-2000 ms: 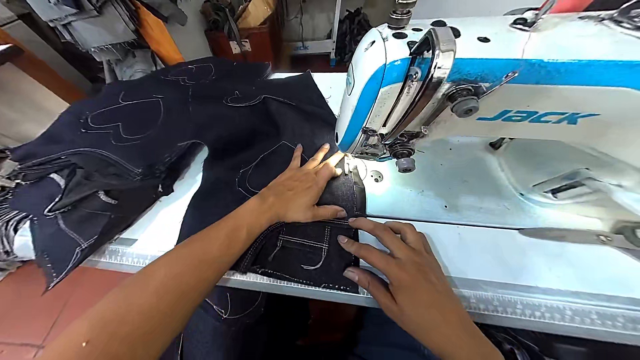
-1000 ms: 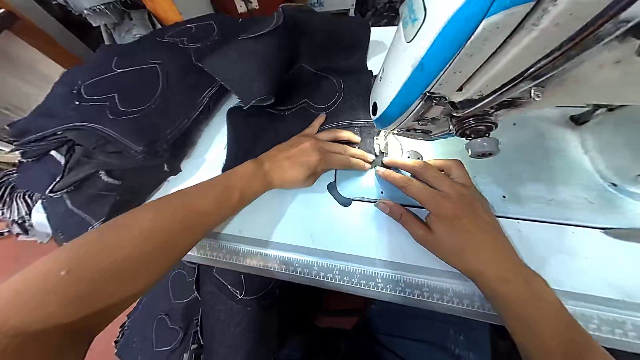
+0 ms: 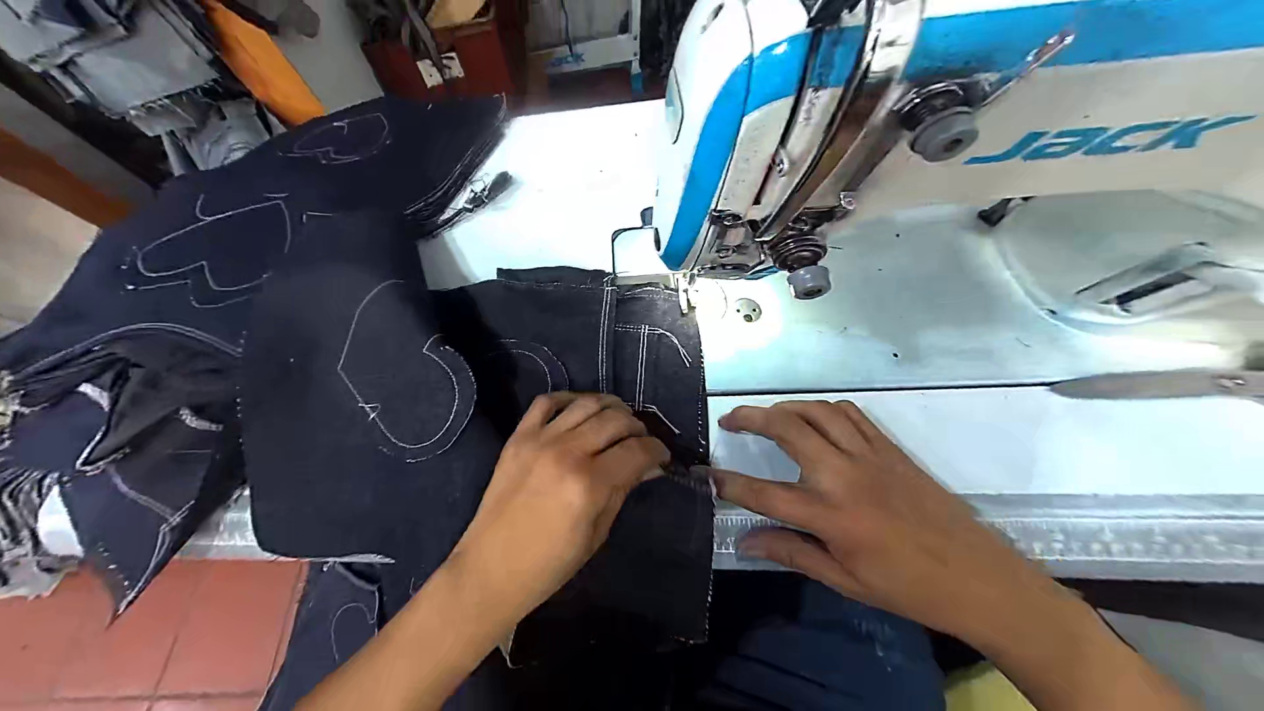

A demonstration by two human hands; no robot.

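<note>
Dark denim garment pieces (image 3: 553, 326) with pale stitching lie under the presser foot (image 3: 684, 294) of a Jack industrial sewing machine (image 3: 770, 128). The denim's right edge runs from the foot down past the table's front. My left hand (image 3: 573, 474) pinches a fold of that denim near the edge, fingers bent. My right hand (image 3: 820, 494) rests just right of the edge, its index fingertip touching the fold and its other fingers spread over the white table. A denim panel with a stitched heart outline (image 3: 405, 375) lies left of my left hand.
More denim pieces with heart stitching (image 3: 207, 247) are heaped at the left of the table. A metal ruler strip (image 3: 1086, 533) runs along the front edge. Thread snips (image 3: 479, 193) appear to lie behind the heap. A grey blade-like tool (image 3: 1145, 383) lies at the right.
Both hands have moved back from the needle area towards the table's front edge. A longer stretch of denim now lies between the foot and my hands. The view has shifted.
</note>
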